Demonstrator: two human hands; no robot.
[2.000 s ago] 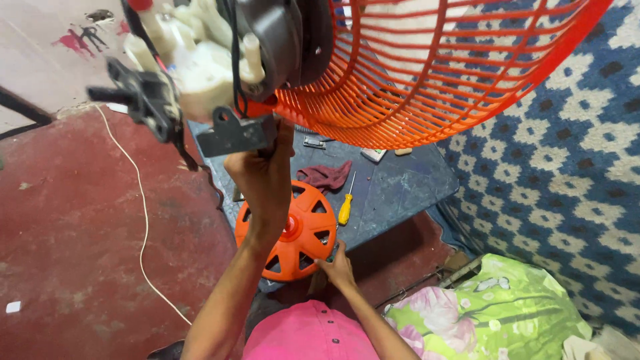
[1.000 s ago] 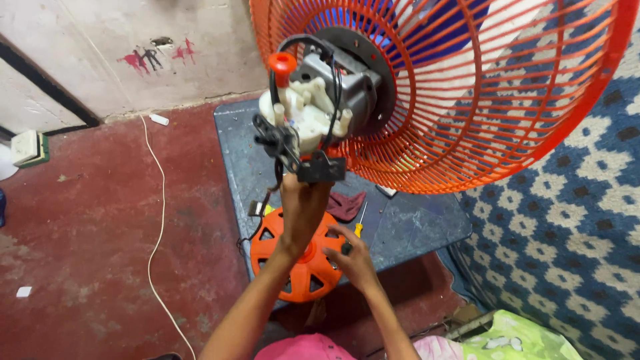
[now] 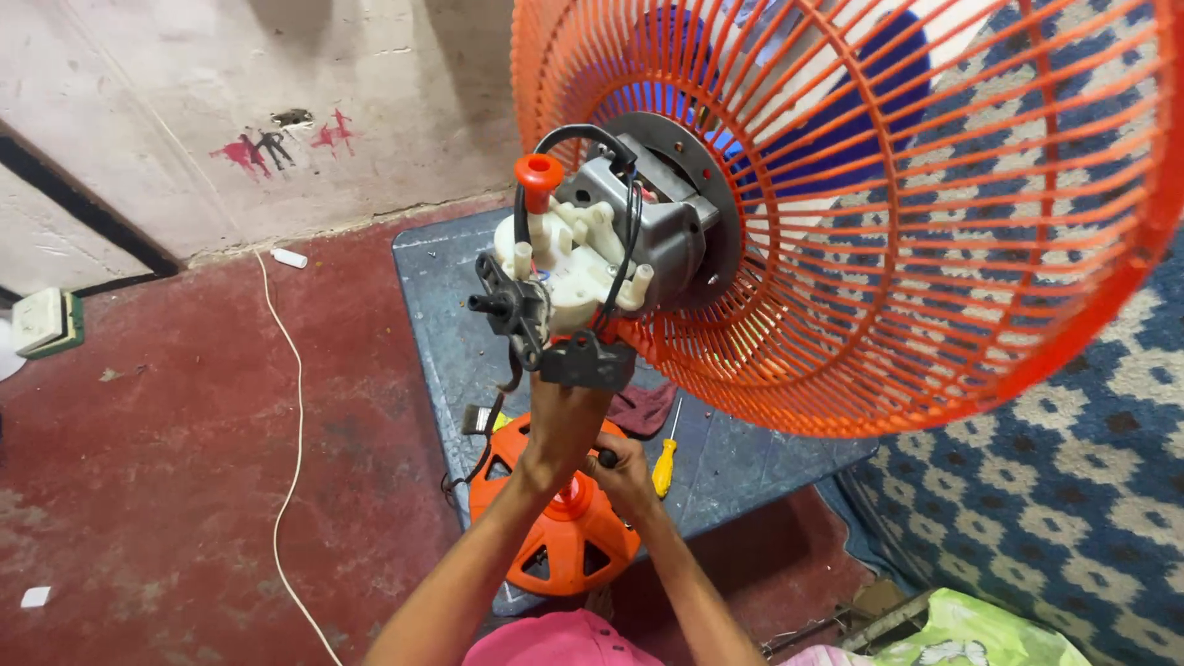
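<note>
An electric fan stands upright, with an orange plastic grille (image 3: pixel 888 277), an uncovered metal motor (image 3: pixel 680 227) and a white plastic gearbox (image 3: pixel 578 268) topped by an orange knob (image 3: pixel 539 176). My left hand (image 3: pixel 566 421) is wrapped around the fan's neck just under the black bracket (image 3: pixel 587 363); its fingers are mostly hidden. My right hand (image 3: pixel 627 472) is lower and to the right, closed on a small tool with a black handle (image 3: pixel 607 458), whose other end is hidden. Beneath both hands is the round orange fan base (image 3: pixel 555 555).
The blue table (image 3: pixel 758 481) carries the fan base, a yellow-handled screwdriver (image 3: pixel 664 467), a maroon cloth (image 3: pixel 643 409) and a paintbrush (image 3: pixel 477 419). A white cord (image 3: pixel 298 416) runs over the red floor. Patterned blue fabric (image 3: pixel 1045 462) hangs at the right.
My right hand has moved from the edge of the orange base up to beside the neck, near my left hand. The left hand remains below the motor. The view has shifted.
</note>
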